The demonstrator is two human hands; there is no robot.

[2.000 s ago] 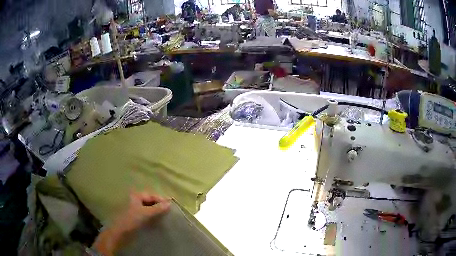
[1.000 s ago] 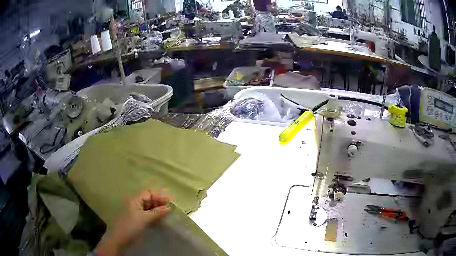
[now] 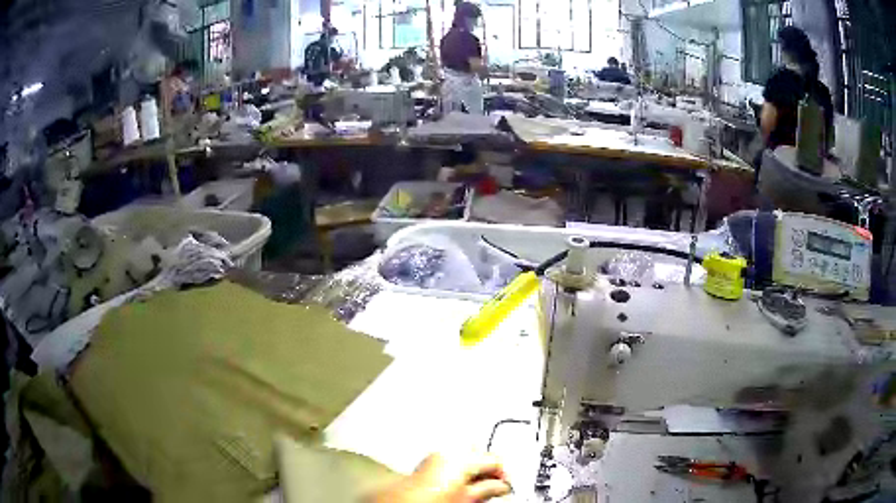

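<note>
My left hand [image 3: 447, 481] is at the bottom edge of the picture, cut off and blurred, with curled fingers pointing right, just left of the needle area [image 3: 548, 472]. A pale cloth piece [image 3: 319, 474] shows blurred directly left of it; whether the fingers grip it is hidden. Olive-green cut panels [image 3: 216, 378] lie flat on the left of the white table. Crumpled green cloth [image 3: 49, 432] hangs at the left edge. The white sewing machine head [image 3: 678, 344] stands at the right. Orange-handled snips [image 3: 707, 470] lie on its bed. My right hand is not in view.
A yellow lamp [image 3: 499, 307] is left of the machine head. A control panel [image 3: 823, 253] stands at the upper right. Cream tubs [image 3: 241, 231] are behind the table. Two people [image 3: 462, 59] stand farther back, one of them at the right [image 3: 794, 93].
My left hand has moved right, from over the panels towards the needle area. The view has shifted up and right, so the machine sits lower and farther left and a person shows at the right.
</note>
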